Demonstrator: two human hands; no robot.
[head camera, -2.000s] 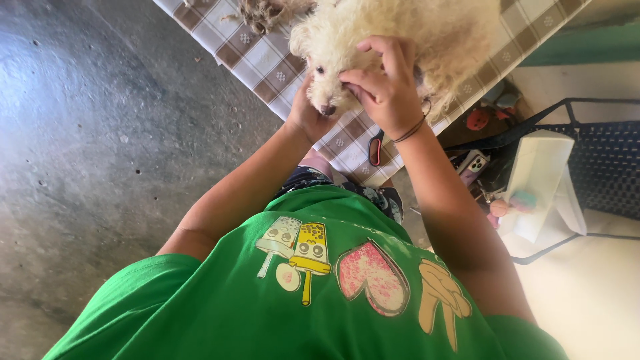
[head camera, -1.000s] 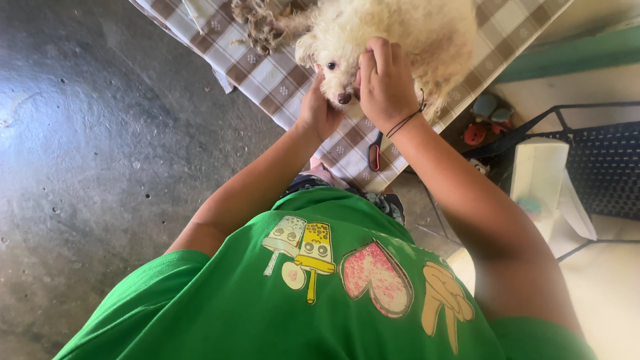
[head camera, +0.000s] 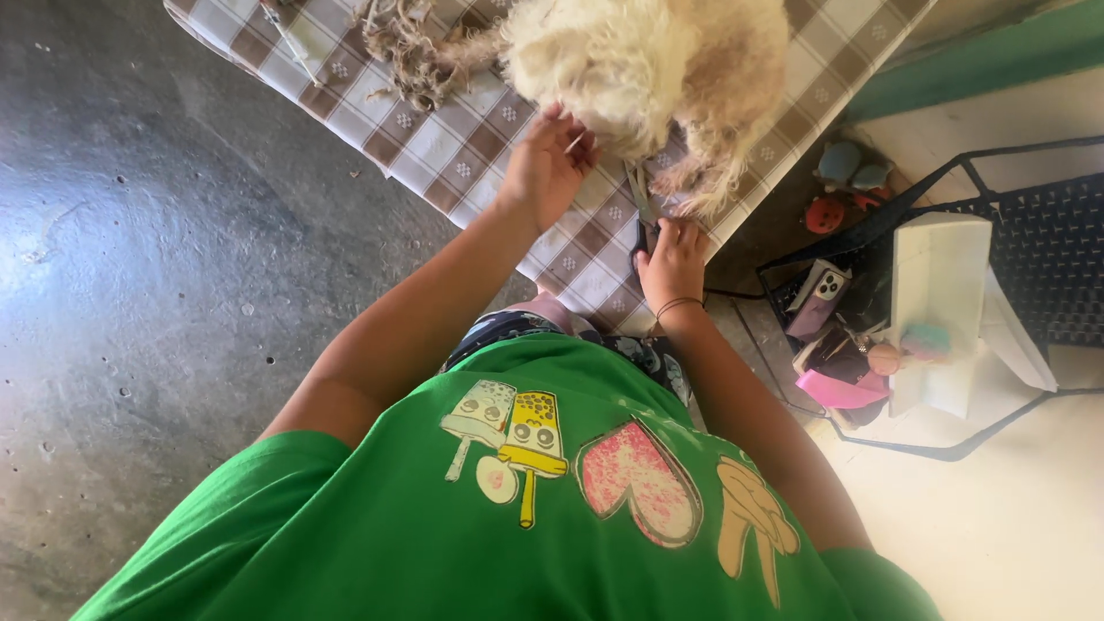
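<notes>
A curly cream-coloured dog (head camera: 638, 69) is on a table with a brown and white checked cloth (head camera: 578, 259), its face not visible. My left hand (head camera: 552, 164) is at the dog's near side, fingers curled; whether they grip any fur cannot be told. Below the dog's leg, my right hand (head camera: 674, 263) rests on the dark handles of a pair of scissors (head camera: 641, 216), whose metal blades point at the dog. Matted cut fur (head camera: 418, 60) lies on the cloth left of the dog.
A thin tool with a pale shaft (head camera: 291, 43) lies near the table's left edge. At the right, a black mesh chair (head camera: 1056, 259) holds a white open container (head camera: 940, 302), a phone (head camera: 819, 297) and a pink item (head camera: 841, 390). Small toys (head camera: 841, 185) sit behind it. Concrete floor (head camera: 216, 259) is at the left.
Both hands have left the dog's face. My right hand has come down to the scissors' handles on the cloth. The dog's face, visible before, no longer shows.
</notes>
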